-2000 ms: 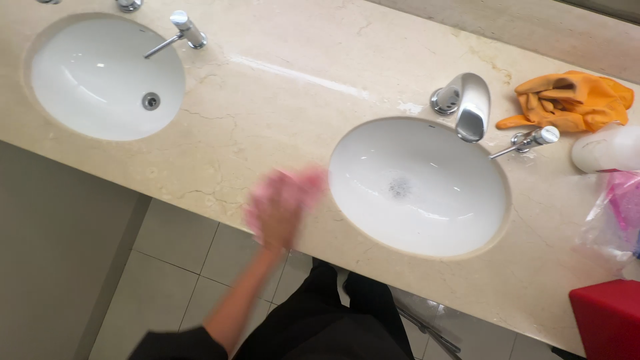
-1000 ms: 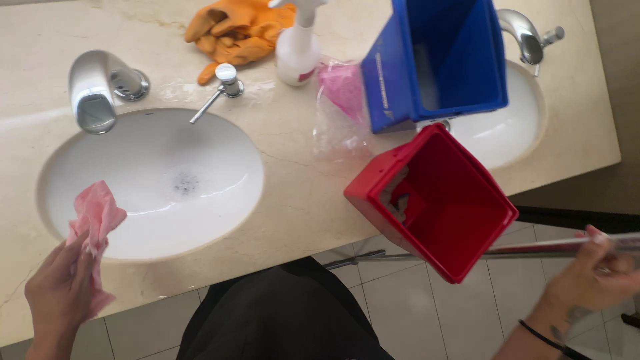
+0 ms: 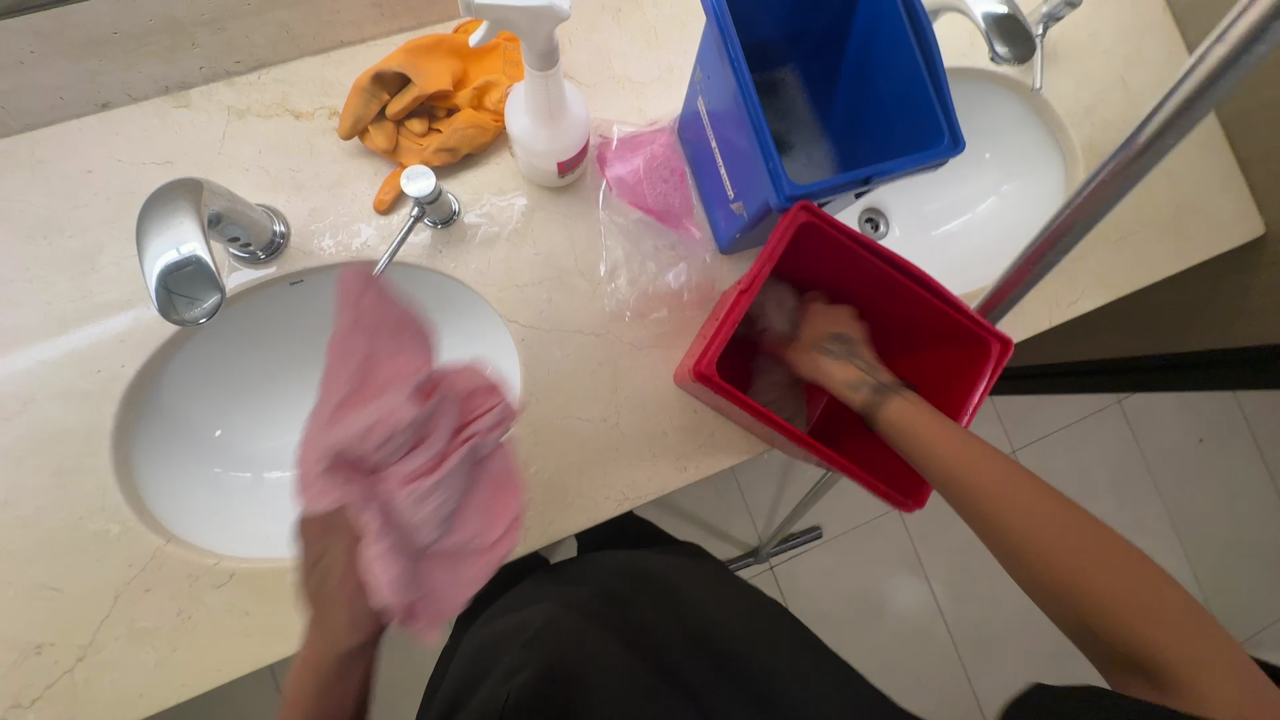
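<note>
A crumpled pink cloth point(image 3: 430, 470) is gripped by my left hand point(image 3: 335, 575), over the front right rim of an oval white sink point(image 3: 230, 440); both are blurred by motion. My right hand point(image 3: 830, 350) reaches down inside a red plastic bucket point(image 3: 900, 300) at the counter's front edge. Its fingers are at some whitish, wet-looking material point(image 3: 775, 375) in the bucket, partly hidden, so I cannot tell whether they grip it. Directly behind stands a blue plastic bucket point(image 3: 850, 90) with a little sudsy liquid in it.
Orange rubber gloves point(image 3: 435, 95), a white spray bottle point(image 3: 548, 120) and a clear bag with a pink sponge-like item point(image 3: 650, 185) lie behind. A curved chrome faucet point(image 3: 190, 245) and a soap dispenser point(image 3: 425, 195) flank the near sink. A metal pole point(image 3: 1120, 160) slants past the red bucket.
My right hand has left the metal pole and gone into the red bucket. My left hand has lifted the pink cloth, which now hangs more spread out. Earlier the cloth was on the counter between the sinks.
</note>
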